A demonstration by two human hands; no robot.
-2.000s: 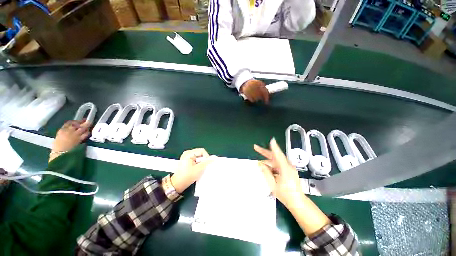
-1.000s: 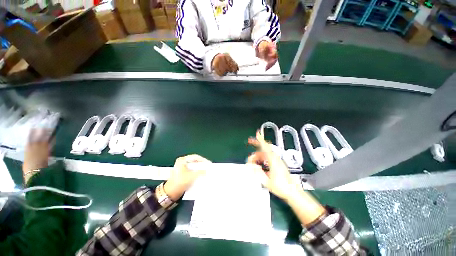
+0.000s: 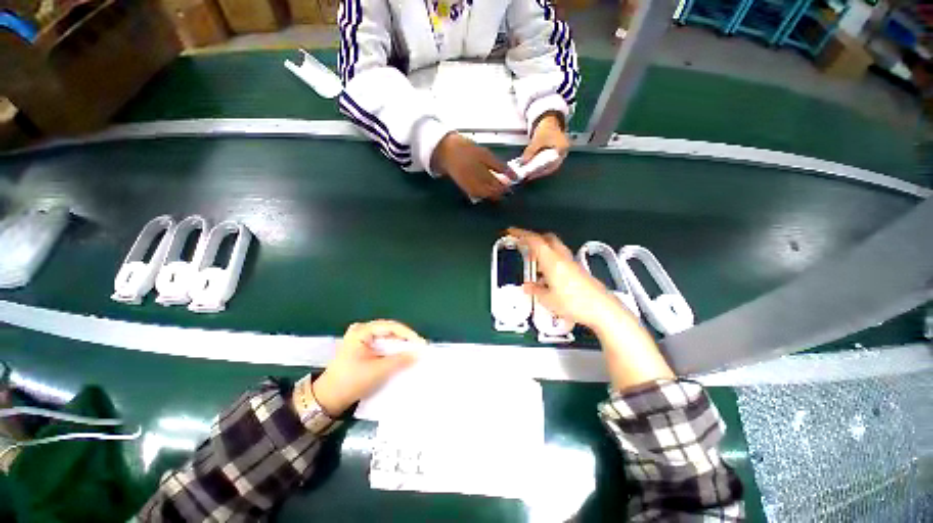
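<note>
A white label sheet [image 3: 460, 429] lies on the green bench edge, with a white flap at its upper left. My left hand [image 3: 370, 363] pinches the flap at the sheet's upper left corner. My right hand [image 3: 558, 281] is over the belt, its fingers spread over the upper part of a white coiled cable [image 3: 512, 296] and partly covering the one beside it. Whether it grips a cable or holds a sticker cannot be told. Two more coiled cables [image 3: 655, 291] lie to the right of my right hand.
Three coiled cables [image 3: 221, 268] lie on the belt at left, with plastic bags [image 3: 31, 243] farther left. A person opposite holds a white item [image 3: 534, 165] in both hands. A grey post [image 3: 798, 291] slants at right above bubble wrap [image 3: 829, 449]. Loose white cord [image 3: 72, 421] is at lower left.
My right hand has moved from the sheet's upper right to the cables on the belt. The cables have shifted left in view. The neighbour's hand at left has gone out of view.
</note>
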